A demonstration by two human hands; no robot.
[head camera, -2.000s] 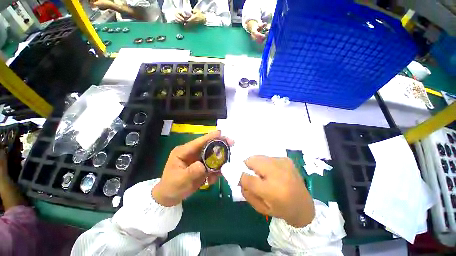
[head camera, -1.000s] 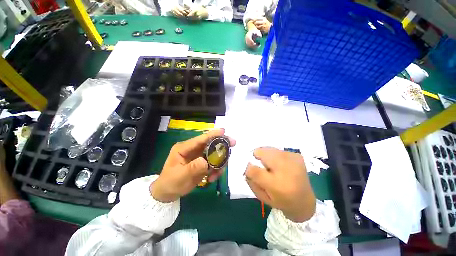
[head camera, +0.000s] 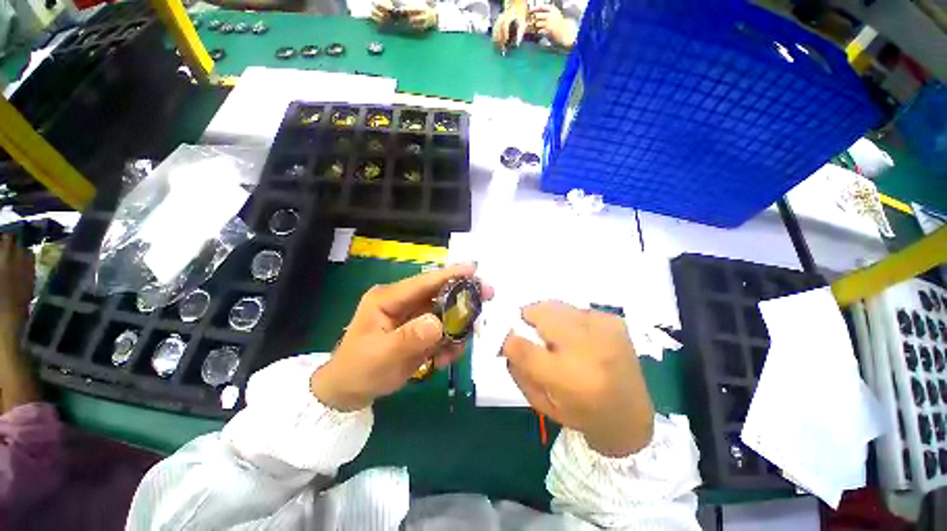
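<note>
My left hand [head camera: 389, 337] holds a watch head [head camera: 458, 309] between thumb and fingers, above the green mat. Its metal rim and dark and gold face show, tilted towards the right. My right hand [head camera: 584, 371] is just right of it, not touching it, with the fingers curled and the fingertips together. A small white piece shows at those fingertips, against the white paper, and I cannot tell what it is. A thin orange stick [head camera: 543, 427] shows below my right hand. A small gold-coloured thing [head camera: 423, 368] shows under my left hand.
A black tray [head camera: 441, 221] with gold-looking parts lies beyond my hands. Another black tray [head camera: 135, 382] with round clear pieces and a plastic bag [head camera: 177, 223] is left. A blue crate [head camera: 696, 124] stands beyond white paper [head camera: 540, 254]. Right is a black tray [head camera: 716, 358] under paper.
The watch head has tilted a little in my left hand, and its face now looks narrower. My right hand stays close by on the right. The camera view has shifted slightly.
</note>
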